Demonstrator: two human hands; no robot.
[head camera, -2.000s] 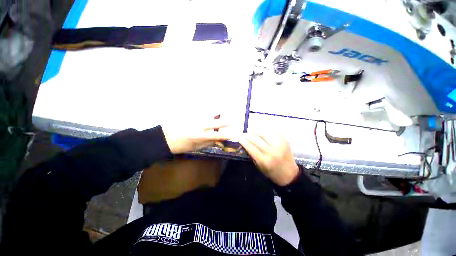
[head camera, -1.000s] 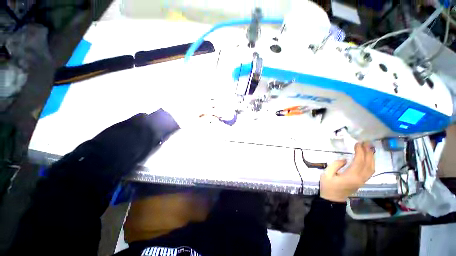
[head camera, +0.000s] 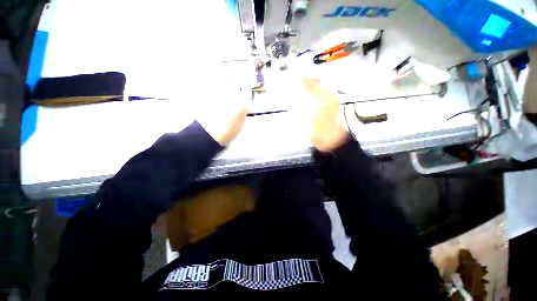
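My left hand (head camera: 234, 120) is on the table just below the sewing machine's presser foot (head camera: 257, 64), washed out by glare. My right hand (head camera: 325, 114) is to the right of the foot, fingers pointing up towards it, also overexposed. A small dark and tan bit of fabric (head camera: 258, 82) shows at the foot, above my left hand. I cannot tell what either hand holds. A dark piece with a tan edge (head camera: 79, 87) lies at the table's left, with a thin dark line running right from it.
Orange-handled snips (head camera: 335, 53) lie under the machine arm. A small brown curved item (head camera: 372, 117) with a dark cord lies right of my right hand. A white block (head camera: 427, 73) is at the right. Tan pieces (head camera: 212, 211) rest on my lap; blue plastic (head camera: 72, 206) shows below the table's left.
My right hand has come back left from the white block to beside the foot. My left hand has come into view near the foot. The view has shifted, and the dark pieces appear farther left.
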